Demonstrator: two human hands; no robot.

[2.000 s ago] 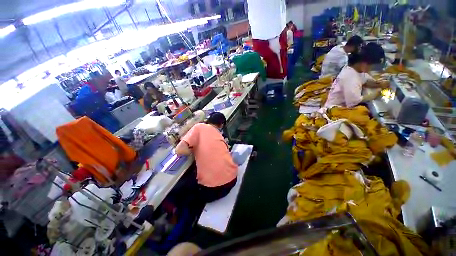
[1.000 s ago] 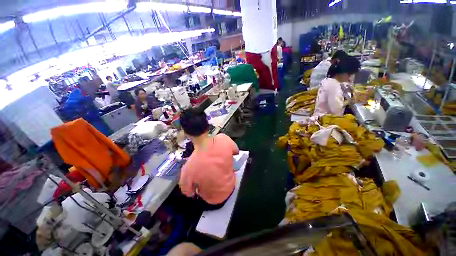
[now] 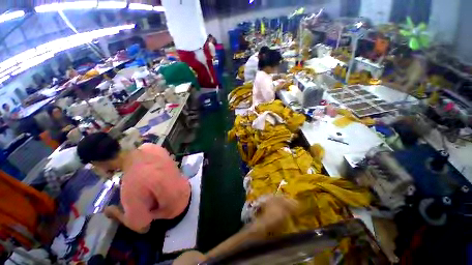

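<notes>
A long heap of mustard-yellow cloth point(image 3: 277, 164) with pale patches lies along the aisle, right of centre. A bare forearm comes up from the bottom edge. Its blurred hand, which looks like my left hand point(image 3: 279, 211), is at the near end of the heap, over or against the cloth. The blur hides whether the fingers grip it. My right hand is not in view. A dark, see-through strip crosses the bottom in front of the heap.
A person in salmon-pink point(image 3: 152, 181) sits on a white bench point(image 3: 181, 227) at left. A white table point(image 3: 326, 140) with a dark tool stands right of the heap, machine parts point(image 3: 385, 176) nearer. Two people in pale tops sit beyond. Orange cloth point(image 3: 20, 202) lies far left.
The view has turned right, so everything sits further left. My forearm and hand have come in over the near heap. The salmon-clad person's head and arm have shifted.
</notes>
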